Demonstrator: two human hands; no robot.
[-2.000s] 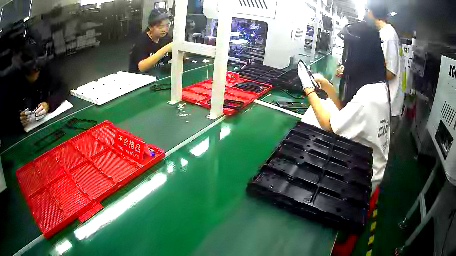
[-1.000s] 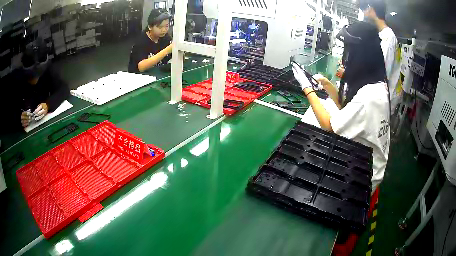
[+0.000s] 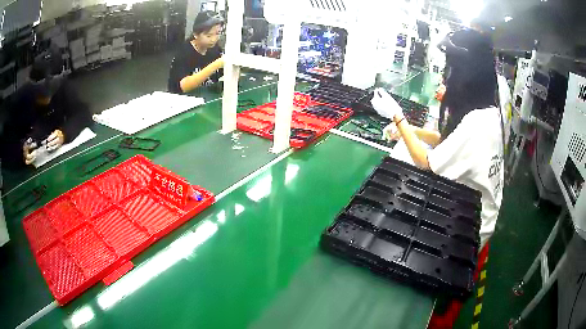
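Note:
Neither of my hands is in view. Nearest in front of me, a red tray (image 3: 106, 222) with a Chinese label lies on the green surface (image 3: 257, 257) at the left; its compartments look empty. A black tray stack (image 3: 405, 225) with deep compartments sits at the right. Several thin dark phone frames (image 3: 139, 143) lie on the green surface behind the red tray.
A gloved worker (image 3: 472, 138) sits behind the black trays. Two other workers (image 3: 200, 61) sit across the line. White posts (image 3: 283, 83) stand near a second red tray (image 3: 263, 120) holding dark frames. A white tray (image 3: 148, 112) lies at the back left.
The dark frames behind the red tray have moved to the right. The worker at the right has lowered one hand, and the dark part held there before no longer shows clearly.

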